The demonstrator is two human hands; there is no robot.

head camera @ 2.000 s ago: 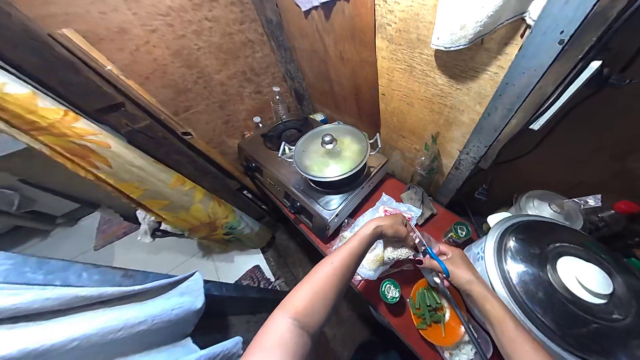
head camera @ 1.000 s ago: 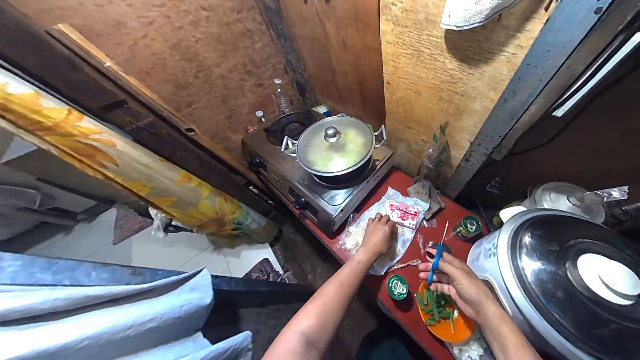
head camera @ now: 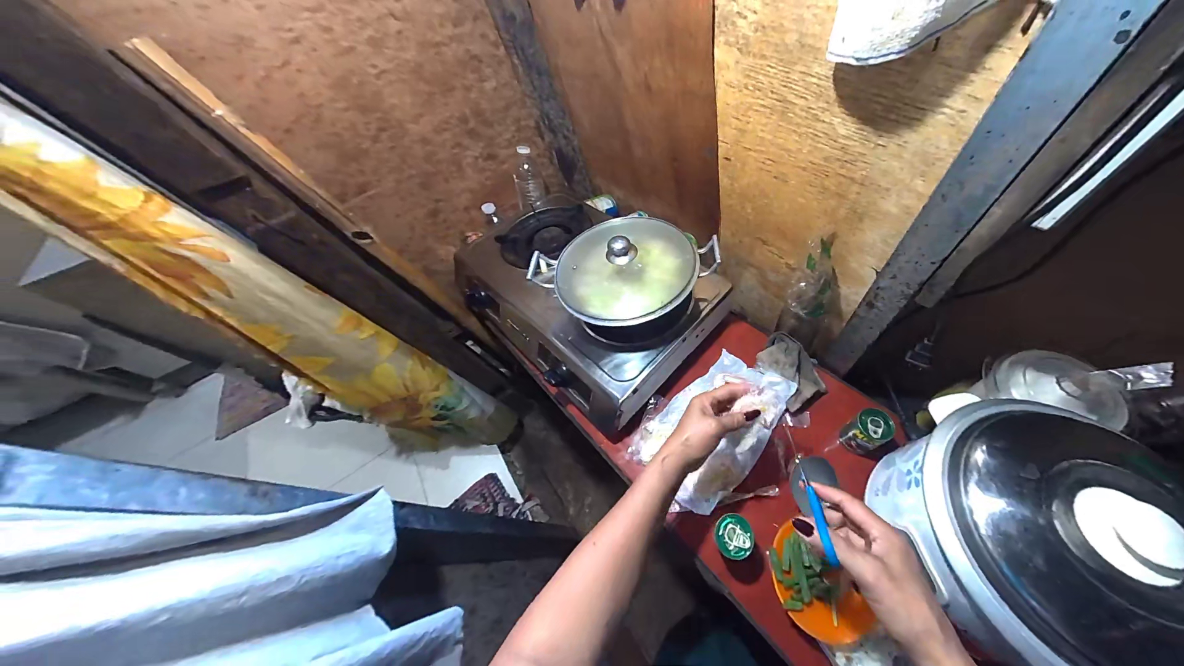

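Note:
My left hand (head camera: 710, 427) is over a crumpled white plastic bag (head camera: 717, 476) on the red table (head camera: 837, 388), thumb and fingers close together; whether they pinch something is unclear. In my right hand (head camera: 856, 541) are scissors with blue handles (head camera: 819, 523), their blades pointing up and away. Below that hand sits an orange plate (head camera: 837, 627) with cut green vegetable pieces (head camera: 797, 569). One green-topped can (head camera: 734, 536) stands left of the plate, another (head camera: 869, 429) farther back. A lidded pot (head camera: 627, 282) rests on the gas stove (head camera: 601, 361).
At the right stands a large rice cooker (head camera: 911, 490) with a dark lid. A grey cloth (head camera: 791, 370) and a plastic bottle with greens (head camera: 812, 291) are by the wooden wall. Clear bottles (head camera: 529, 180) stand behind the stove. A light cloth (head camera: 194, 583) hangs at lower left.
The left hand has lifted slightly from the red-printed part of the bag, where it was a second ago. Two seconds ago both hands were close together by the scissors. The scissors stay in my right hand.

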